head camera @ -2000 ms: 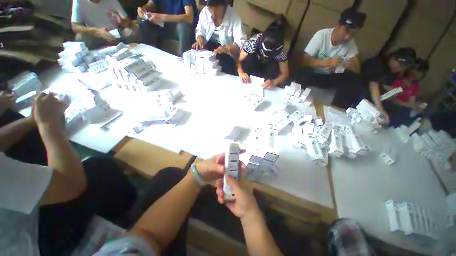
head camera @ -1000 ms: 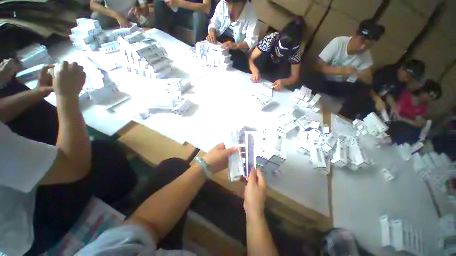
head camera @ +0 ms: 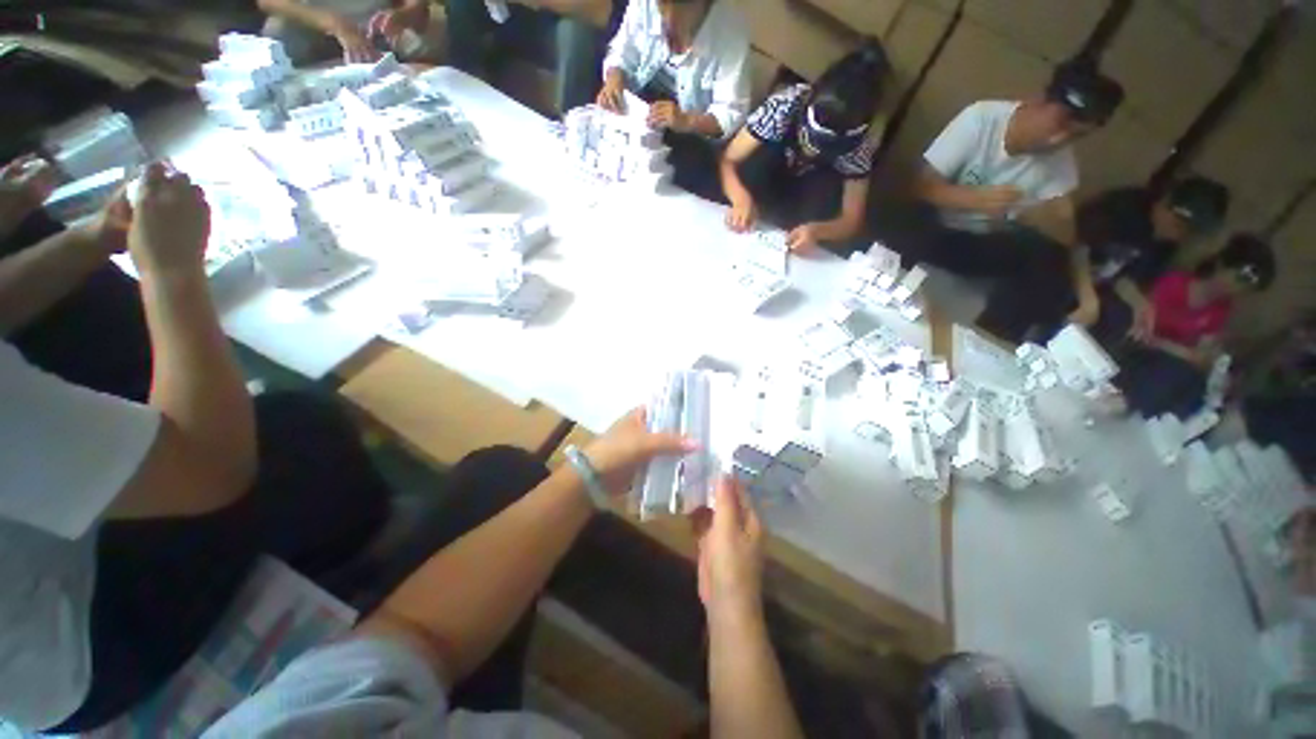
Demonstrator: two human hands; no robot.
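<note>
Several thin white carton blanks (head camera: 676, 469) with dark print are held upright over the table's near edge. My left hand (head camera: 621, 455) grips them from the left, its thumb across their front. My right hand (head camera: 729, 541) is at their lower right end, with thumb and fingers closed on the edge of a blank. Blur hides how many blanks each hand holds. Finished white cartons (head camera: 779, 462) stand just behind my right hand on the white table covering (head camera: 621, 311).
Loose cartons (head camera: 924, 412) lie right of centre, and a row of cartons (head camera: 1147, 676) stands at lower right. Stacked cartons (head camera: 419, 152) are at the back left. A neighbour's arms (head camera: 188, 332) are at left. Several people sit along the far side. Brown cardboard (head camera: 433, 412) edges the table.
Two seconds ago my hands held a slim carton; now they hold several blanks. Since one second ago the blanks have come closer together, with my right hand still at their lower end.
</note>
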